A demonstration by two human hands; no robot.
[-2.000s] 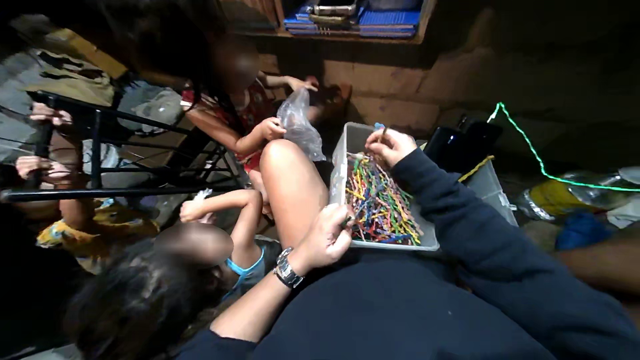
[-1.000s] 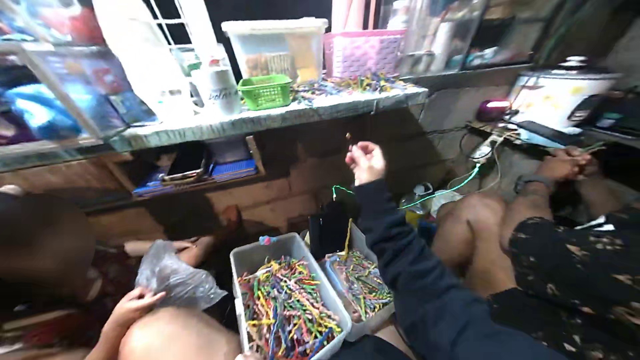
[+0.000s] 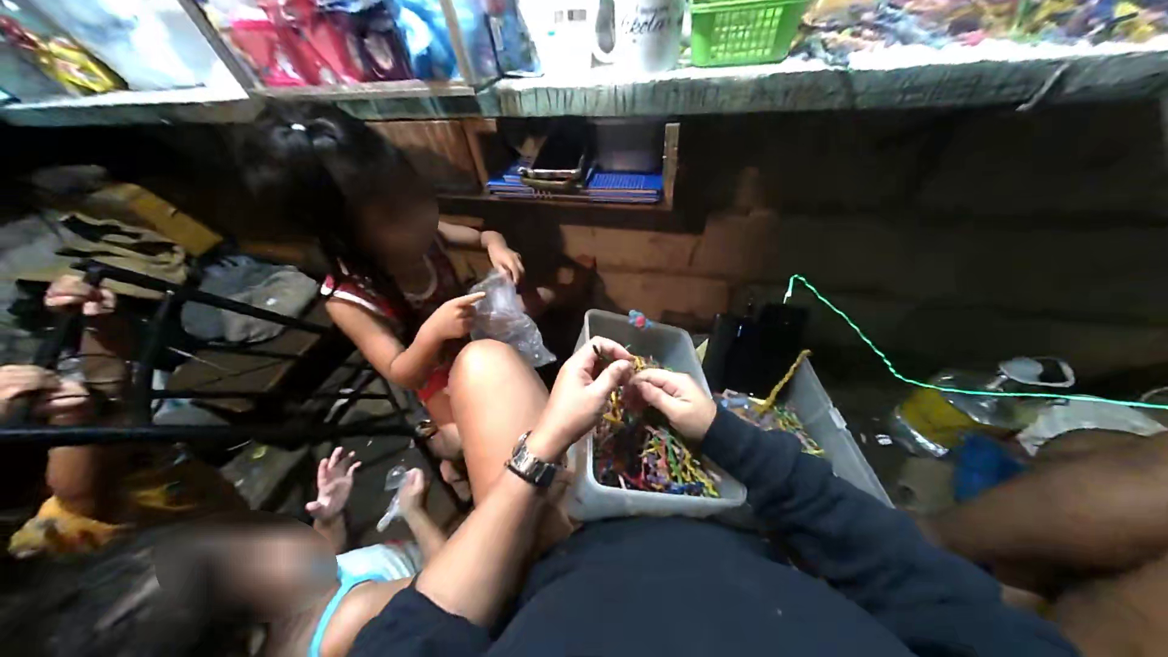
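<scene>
Both my hands meet above a clear plastic bin [image 3: 639, 504] full of thin, twisted, multicoloured strands [image 3: 671, 461]. My left hand [image 3: 589, 388], with a metal-band watch [image 3: 532, 464] on its wrist, pinches a small dark piece between thumb and fingers. Close against it, my right hand [image 3: 675, 400] has its fingertips drawn together; whether they grip a strand is too small to tell. A blue and pink bit [image 3: 638, 318] sits on the bin's far rim. To the right stands a second plastic bin [image 3: 844, 438] of similar strands, with a yellow twisted strand [image 3: 785, 379] standing up at its edge.
A person at the left holds a clear plastic bag [image 3: 506, 319]; another sits lower left. Black metal bars [image 3: 210, 431] cross the left side. A ledge [image 3: 730, 91] runs above, with a green basket [image 3: 744, 32]. A green cord [image 3: 876, 351] hangs at the right, near another person's leg [image 3: 1058, 511].
My right hand, raised above the bins one second ago, is now down beside my left hand over the bin. The view has swung down and left.
</scene>
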